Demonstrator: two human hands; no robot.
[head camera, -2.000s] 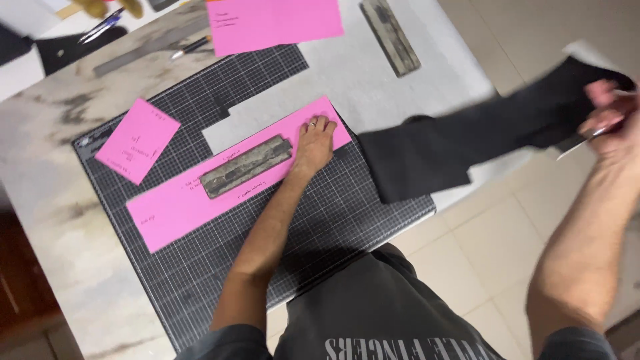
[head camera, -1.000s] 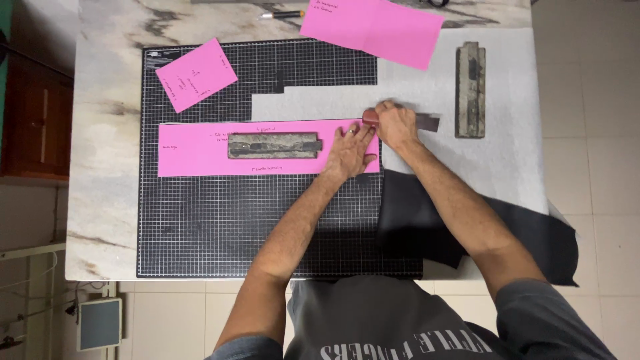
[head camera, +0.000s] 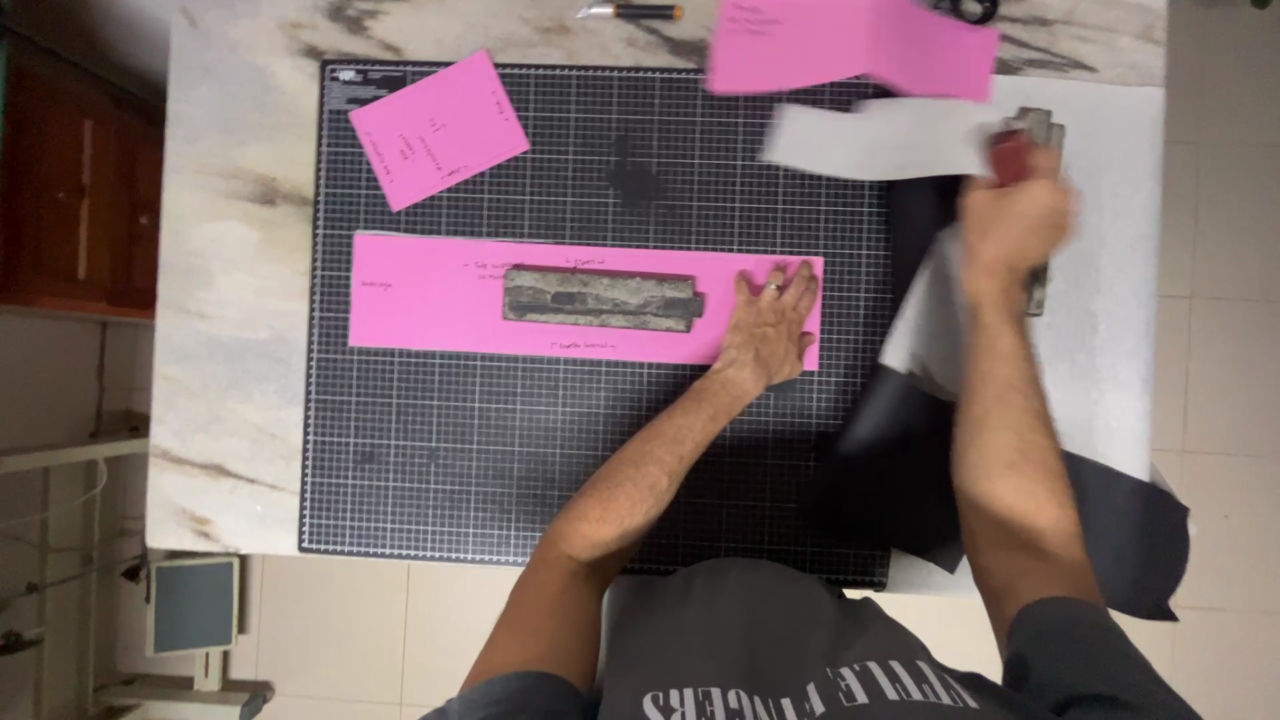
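My left hand (head camera: 768, 325) presses with spread fingers on the right end of a long pink template (head camera: 430, 320), which lies on the black gridded cutting mat (head camera: 500, 440). A grey metal weight (head camera: 600, 298) rests on the template's middle. Blurred by motion, my right hand (head camera: 1015, 215) holds a tool with a dark red handle (head camera: 1008, 157) at the upper right. Near it lie black sheet material (head camera: 1125, 530) and a piece showing a white underside (head camera: 880, 140), partly folded. A second metal weight (head camera: 1040, 280) is partly hidden behind my right hand and forearm.
A smaller pink template (head camera: 440, 130) with handwriting lies at the mat's upper left. Other pink card (head camera: 850, 45) and scissor handles (head camera: 968, 8) are at the top, with a craft knife (head camera: 635, 12) on the marble table (head camera: 235, 330). White sheet (head camera: 1110, 350) covers the right side.
My right hand has moved from the template's right end to the upper right with the red-handled tool. The light-backed strip above the template has shifted right, away from it. My left hand remains on the template.
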